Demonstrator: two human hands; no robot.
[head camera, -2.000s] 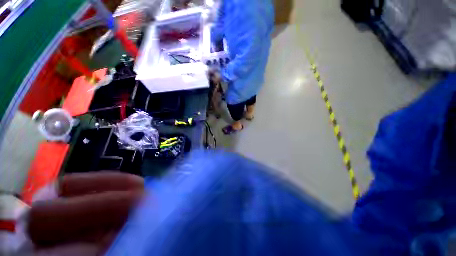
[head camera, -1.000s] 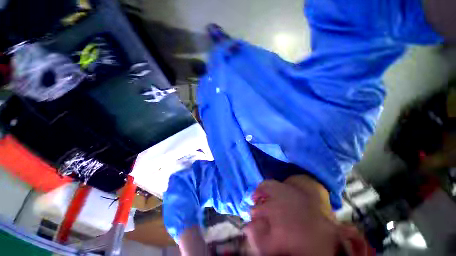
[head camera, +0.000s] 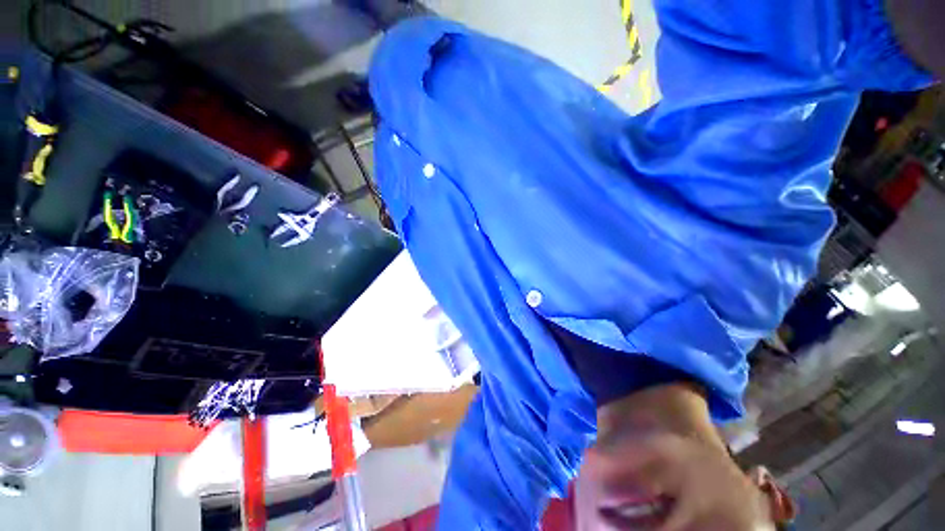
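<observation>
A person in a blue coat (head camera: 560, 187) fills the middle, very close. A sleeve reaches to the top right corner, where the wrist is cut off; whose arm it is cannot be told. Neither of my hands can be made out. On the dark green bench (head camera: 280, 272) lie yellow-green pliers (head camera: 119, 216) in a black tray, an open silver hand tool (head camera: 304, 221), a smaller silvery tool (head camera: 236, 197) and a yellow-and-black tool (head camera: 39, 150). A crumpled clear bag (head camera: 104, 306) lies beside the tray. A white enclosure (head camera: 383, 337) is partly hidden by the coat.
Black bins (head camera: 197, 358) line the bench, with a silvery heap (head camera: 230, 399) at one end. An orange-red sheet (head camera: 135, 431) and a white fan (head camera: 23, 441) are behind them. Yellow-black tape (head camera: 630, 47) marks the floor.
The view has turned sharply from the bench and aisle to the close person in blue. The blurred fingers at the lower left two seconds ago are gone. More of the bench tools now shows.
</observation>
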